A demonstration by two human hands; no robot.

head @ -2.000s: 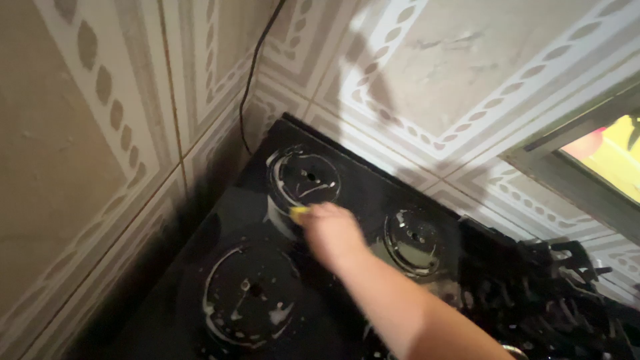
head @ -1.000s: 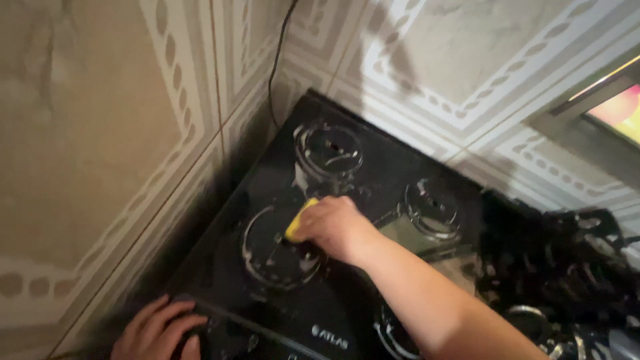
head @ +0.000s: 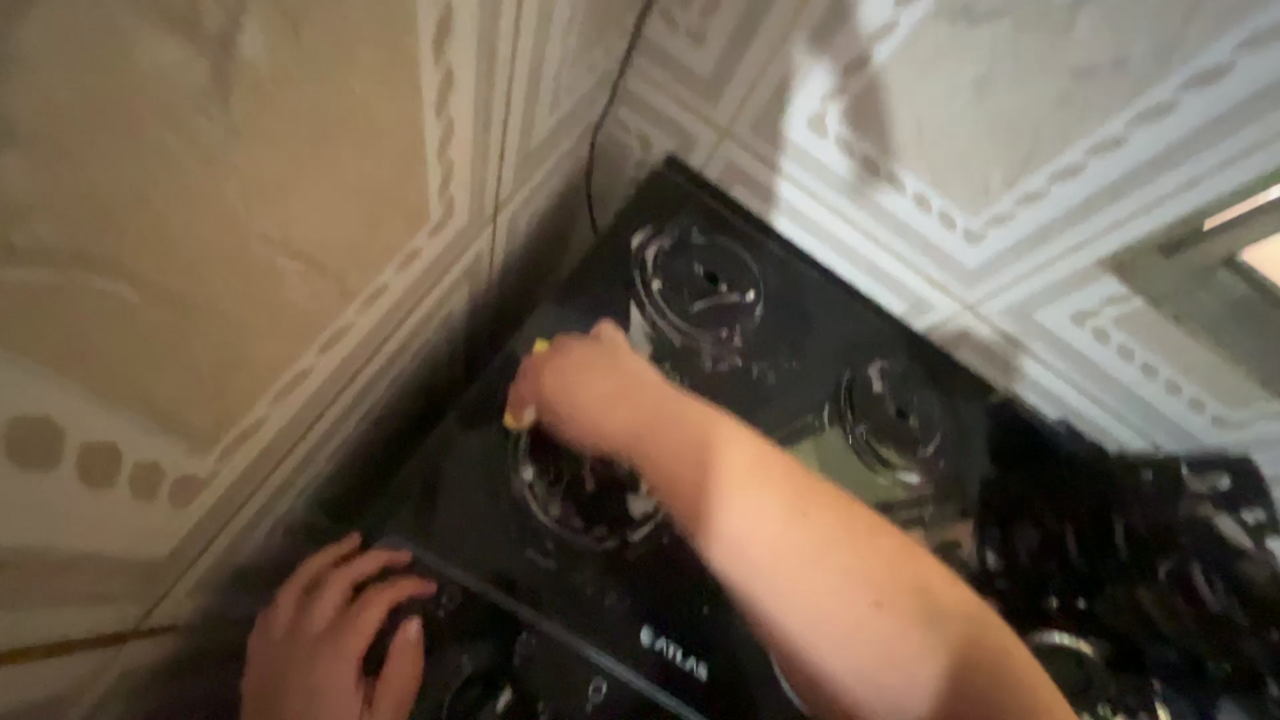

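My right hand (head: 590,395) grips a yellow sponge (head: 515,418), mostly hidden under the fingers, at the upper left rim of the near-left burner recess (head: 585,495). Below it spreads the black Atlas cooktop (head: 480,500), with wet-looking streaks around its burner recesses. The back-left recess (head: 700,280) lies just beyond the hand, and another recess (head: 890,415) is to the right of the forearm. My left hand (head: 335,635) rests with fingers apart on the front left corner of the stove, by the control strip, holding nothing.
Patterned wall tiles (head: 300,180) rise close along the stove's left side and back. A dark cable (head: 600,130) hangs in the corner. Black, shiny parts (head: 1130,540) are piled at the right, and a framed opening or panel (head: 1200,250) is at the upper right.
My right hand with the sponge has moved from the back-left recess to the near-left one, then to its upper left rim. My left hand has come into view at the stove's front corner.
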